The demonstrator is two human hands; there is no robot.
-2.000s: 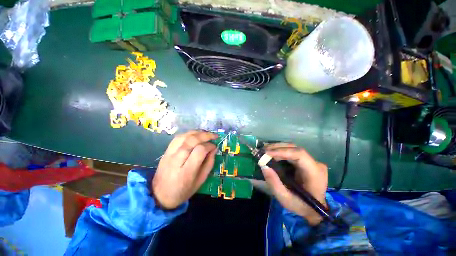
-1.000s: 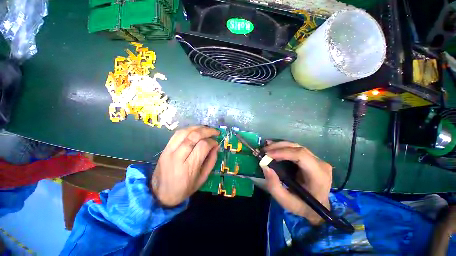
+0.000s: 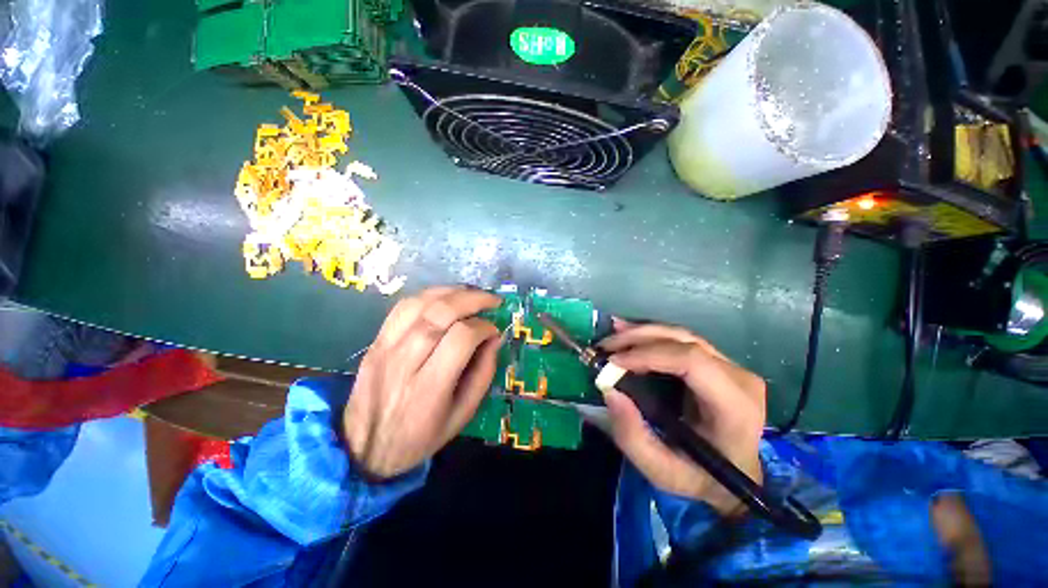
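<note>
A green PCB panel [image 3: 557,379] lies at the bench's front edge, with orange flexible circuits [image 3: 524,431] down its middle. My right hand [image 3: 690,408] holds the black soldering iron [image 3: 715,459] like a pen. Its metal tip points at the uppermost orange piece; whether it touches is unclear. My left hand [image 3: 423,379] is at the panel's left side, fingertips pinched near the upper orange piece. A very thin strand of solder wire shows at these fingers; it is hard to see. The palm hides part of the panel's left side.
A loose pile of orange and whitish pieces [image 3: 310,207] lies left. Stacked green panels [image 3: 293,40], a black fan [image 3: 523,138] and a white tub [image 3: 781,103] stand behind. The soldering station [image 3: 919,172] with its cables is right. Part of another person's hand [image 3: 960,540] shows lower right.
The view has shifted slightly. The iron's tip has moved a little down, towards the upper orange piece. A blurred hand has appeared at the lower right. Both my hands keep their grips.
</note>
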